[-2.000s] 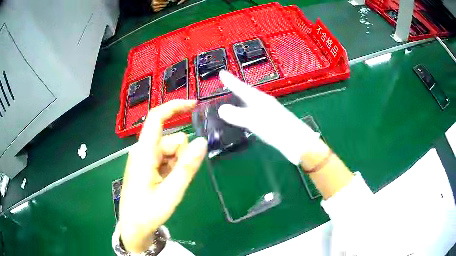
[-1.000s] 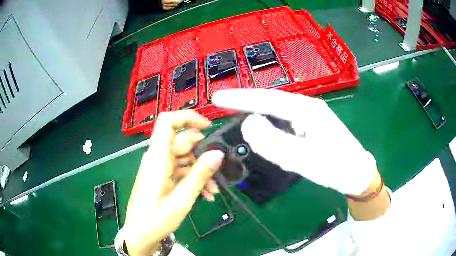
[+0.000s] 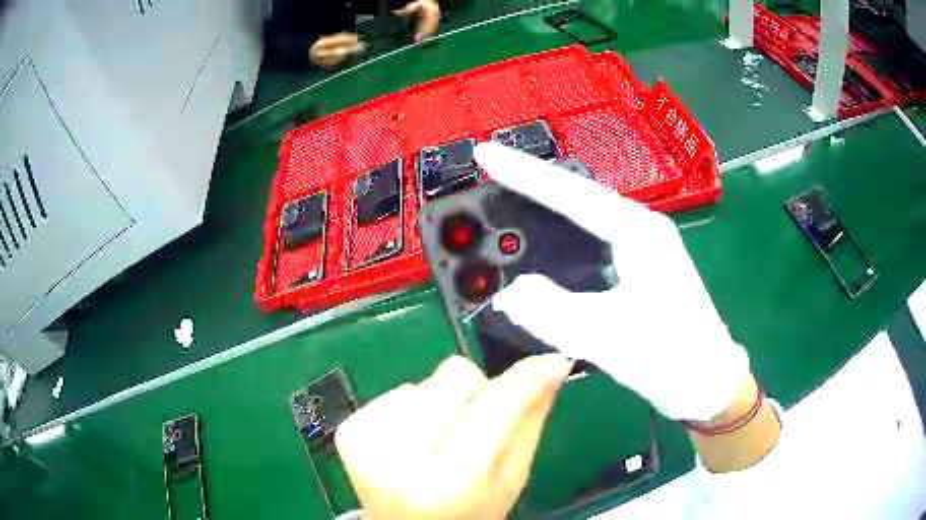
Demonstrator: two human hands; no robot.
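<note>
A phone middle frame is held up close to the camera, tilted, its black camera end at the upper left. Its round holes show red from the tray behind. Its open window end with a small white label is at the lower right. My right hand, in a white glove, grips the frame across the camera end between thumb and fingers. My bare left hand is at the frame's lower left edge, fingers closed together near the black panel; its fingertips' hold on the frame is partly hidden.
The red mesh tray holds four frames behind my hands, with the red sign at its right corner. Other frames lie on the green belt at left, centre left and right. Another person's hands show at the top.
The frame and my right hand have risen slightly, and its holes now face the camera. My left hand has moved from the camera holes down to the lower edge. Frames on the belt have shifted left.
</note>
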